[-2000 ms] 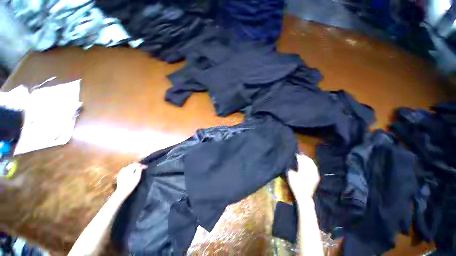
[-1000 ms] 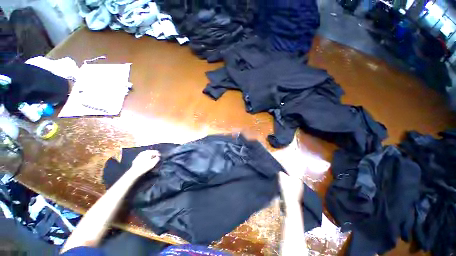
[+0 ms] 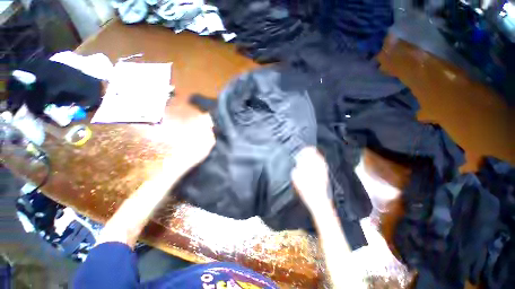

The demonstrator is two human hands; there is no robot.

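Note:
A black jacket (image 3: 243,175) is spread in front of me with its shiny lining showing, partly raised and blurred at its far side. My left hand (image 3: 195,138) is at the jacket's left edge, blurred by glare; the fingers seem closed on the cloth, but they are hard to make out. My right hand (image 3: 309,169) grips the jacket's lining right of the middle. The jacket's far side meets or overlaps the black jacket pile (image 3: 372,96), and I cannot tell them apart there.
A white sheet (image 3: 135,93) lies left on the brown table (image 3: 107,186), near a yellowish tape roll (image 3: 78,134) and a small white and blue item (image 3: 65,114). More black garments (image 3: 468,220) lie right. A navy bundle (image 3: 358,25) and pale pieces (image 3: 183,16) lie at the back. Scraps (image 3: 56,223) are below left.
The jacket has been turned and moved away from me, its far side now reaching the pile. My left hand has moved further forward; my right hand has moved onto the lining.

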